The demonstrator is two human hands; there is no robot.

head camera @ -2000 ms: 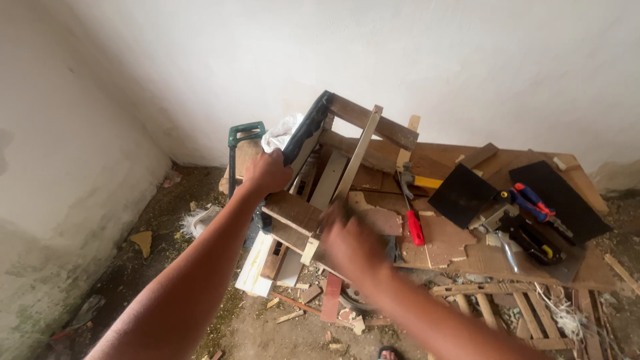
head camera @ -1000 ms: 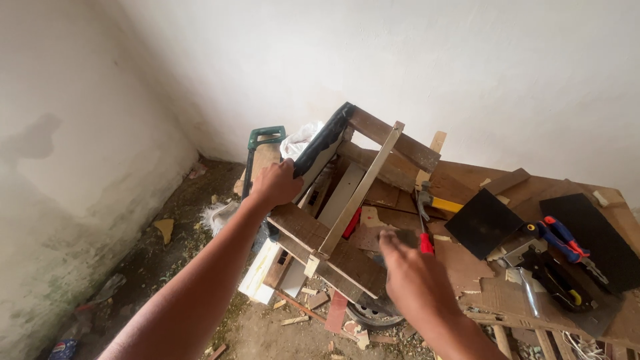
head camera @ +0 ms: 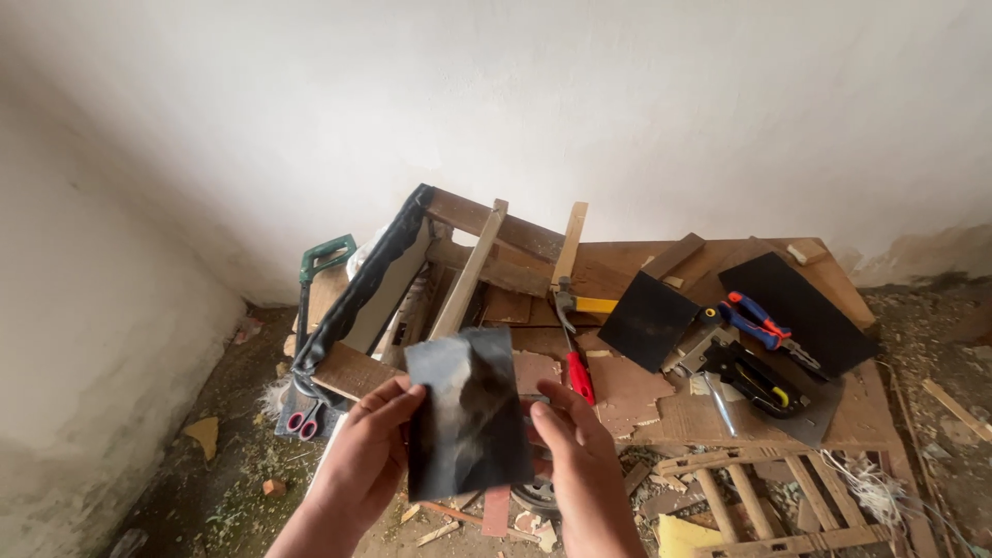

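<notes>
A piece of black sheet material point(head camera: 469, 426), creased and shiny, is held up in front of me. My left hand point(head camera: 372, 446) pinches its left edge between thumb and fingers. At its right edge is my right hand point(head camera: 573, 457), fingers apart; whether they touch the sheet is hard to tell. Behind it stands a wooden frame point(head camera: 496, 221) with black covering point(head camera: 372, 271) along its left side. A red-handled screwdriver point(head camera: 579, 377) and a claw hammer point(head camera: 593, 304) lie to the right of the frame.
On the wooden board point(head camera: 620, 256) lie more black pieces point(head camera: 649, 319), combination-type pliers point(head camera: 763, 325) and a staple gun point(head camera: 748, 380). A green-handled hacksaw point(head camera: 325, 256) and scissors point(head camera: 304, 422) are at left. A slatted wooden piece point(head camera: 775, 504) and scraps lie in front, with walls behind and left.
My left hand has let go of the frame's black-covered side and now holds a black sheet. My right hand has come beside the sheet. The view has shifted.
</notes>
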